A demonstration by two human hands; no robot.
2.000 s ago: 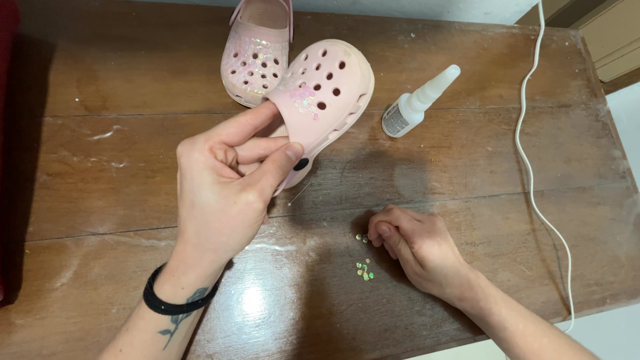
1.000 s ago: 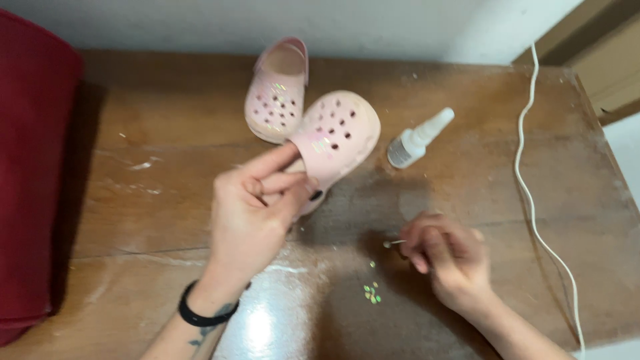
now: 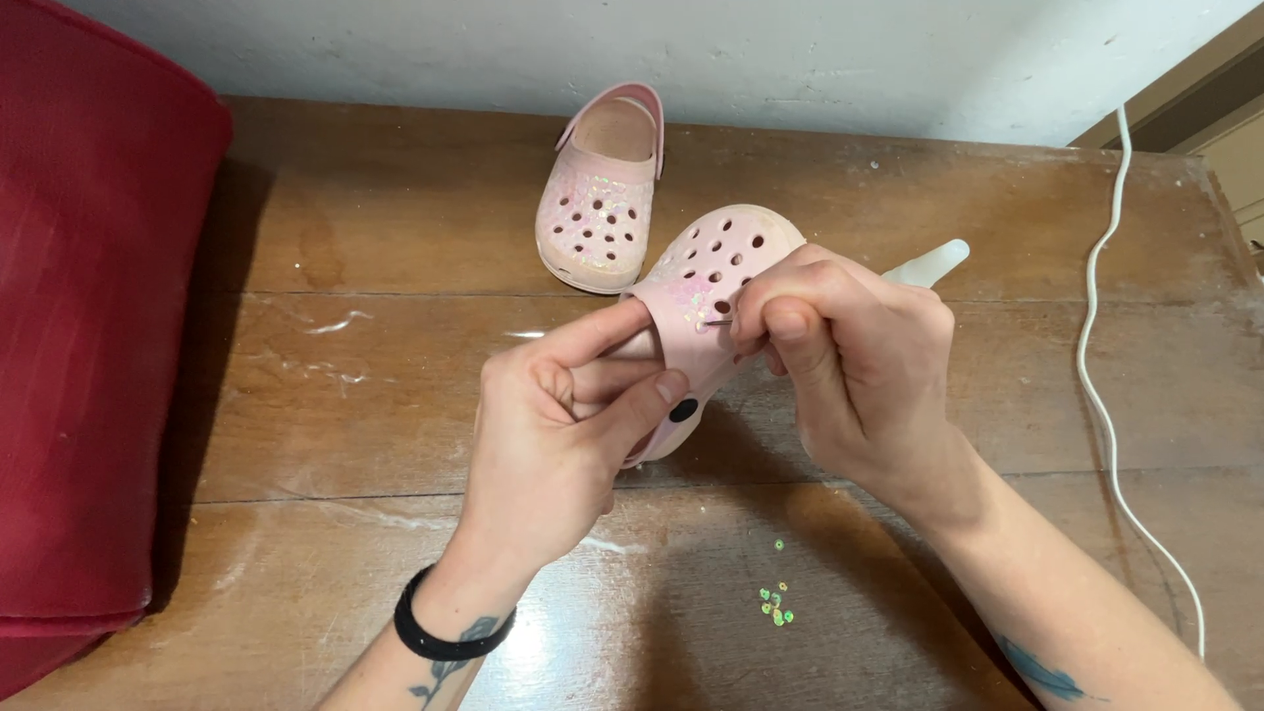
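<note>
My left hand (image 3: 563, 425) grips a pink foam clog (image 3: 681, 341) by its side and opening, fingers inside and thumb outside near the black strap rivet. Iridescent sequins show on the clog's upper. Between its fingertips my right hand (image 3: 849, 346) pinches a thin metal pin (image 3: 718, 323), whose tip meets the sequined part of the upper; whether a sequin is on the tip I cannot tell. A second pink clog (image 3: 597, 212), also sequined, stands behind on the wooden table. Loose green-yellow sequins (image 3: 777, 604) lie on the wood below the hands.
Partly hidden behind my right hand is a bottle with a white nozzle (image 3: 933, 265). A white cable (image 3: 1091, 370) runs down the right side of the wooden table (image 3: 326, 405). Red fabric (image 3: 89, 326) fills the left edge, and a pale wall (image 3: 592, 49) rises behind the table.
My right hand has moved from beside the loose sequins up and left to the held clog, bringing the pin onto its upper. My left hand keeps its hold on the clog.
</note>
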